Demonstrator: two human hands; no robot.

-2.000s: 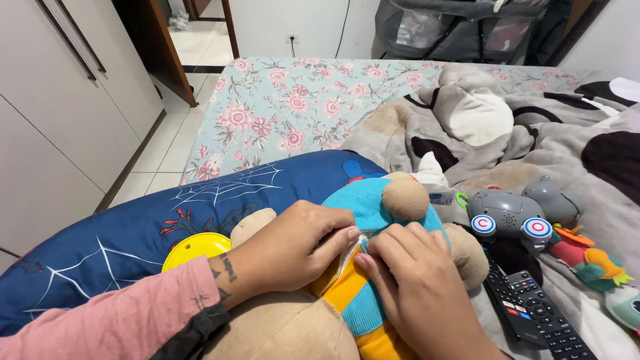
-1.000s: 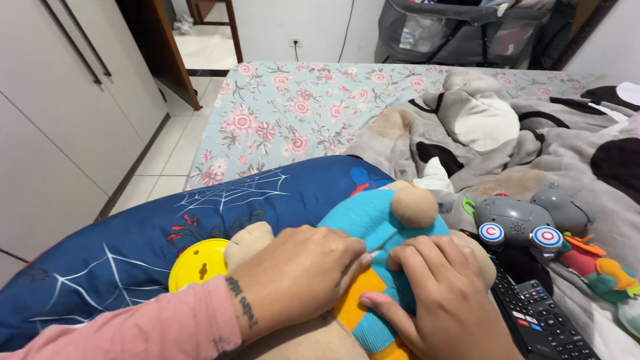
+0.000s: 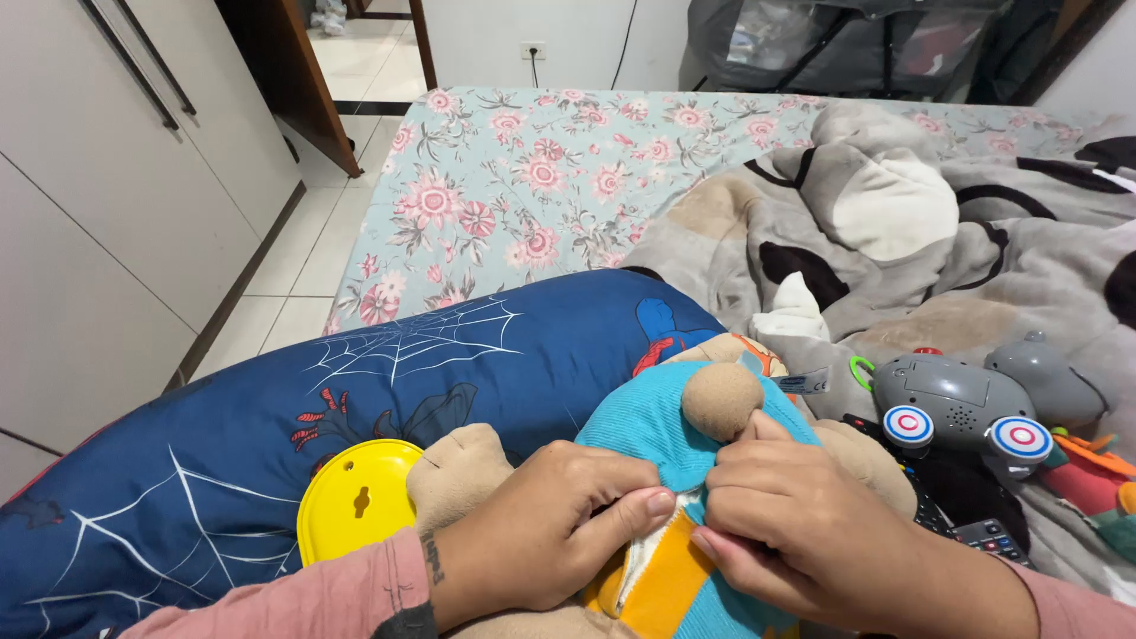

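Observation:
A beige plush toy (image 3: 466, 470) in turquoise and yellow ribbed cloth lies across my lap area, its round beige tail or knob (image 3: 723, 399) on top. A white zipper (image 3: 641, 561) runs along an opening in the ribbed cloth (image 3: 652, 426). My left hand (image 3: 568, 515) pinches the cloth at the left of the opening between thumb and fingers. Close beside it, my right hand (image 3: 790, 506) grips the turquoise cloth at the right edge, its thumb near the zipper. Whether either hand holds the zipper's slider is hidden by the fingers.
Beneath the toy is a blue pillow (image 3: 426, 355) with web prints. A yellow plastic disc (image 3: 355, 497) lies at the left. To the right are a grey wheeled toy (image 3: 954, 399), a remote control (image 3: 990, 537), a colourful soft toy (image 3: 1087, 484) and a rumpled grey blanket (image 3: 1021, 257) on the bed (image 3: 532, 177).
My right hand has moved up to the turquoise cloth beside the round knob and closer to my left hand. More of the white zipper shows between the hands than one second ago.

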